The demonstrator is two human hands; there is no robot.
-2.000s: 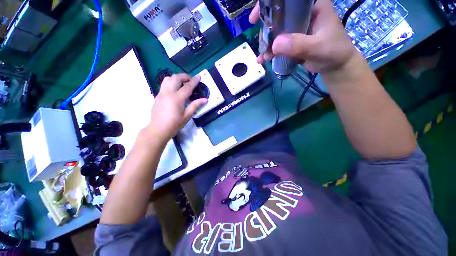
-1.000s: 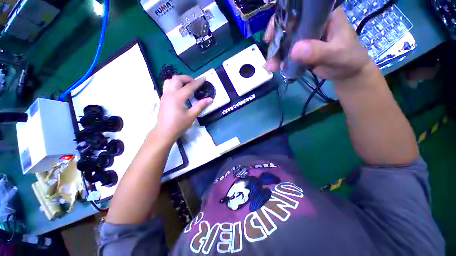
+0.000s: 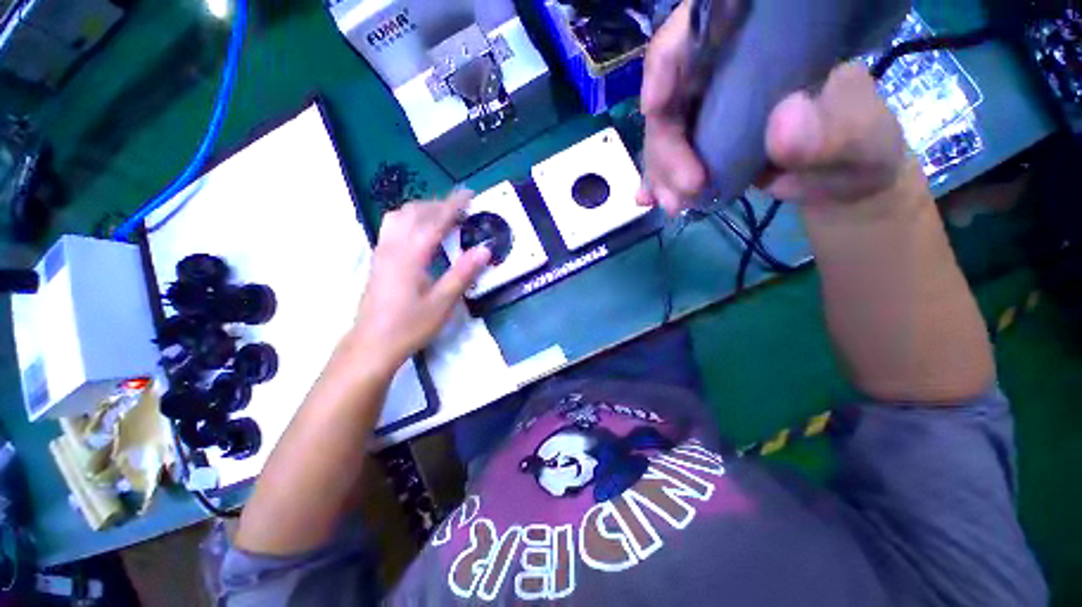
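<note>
The assembly fixture (image 3: 590, 190) has two white blocks with round holes on a black lettered base. A black round part (image 3: 487, 237) sits in the left block's hole. My left hand (image 3: 409, 267) is beside it, thumb and fingertips at the part's left edge; whether they grip it cannot be told. My right hand (image 3: 819, 142) is closed around the thick grey electric screwdriver (image 3: 771, 95), raised above and right of the fixture. The screwdriver is blurred and cut off by the top edge. The right block's hole is empty.
Black housings (image 3: 214, 356) cluster on the white mat (image 3: 309, 237). Screws (image 3: 396, 185) lie loose behind my left hand. A silver-grey machine (image 3: 475, 89) and blue parts bin (image 3: 599, 71) stand behind the fixture. Clear trays (image 3: 943, 113) are at right. A white box (image 3: 89, 326) and tan wrapping (image 3: 113, 457) are left.
The screwdriver and my right hand have moved up and closer to the camera, and the tool looks more tilted. My left hand has stayed at the left block. The view has shifted slightly.
</note>
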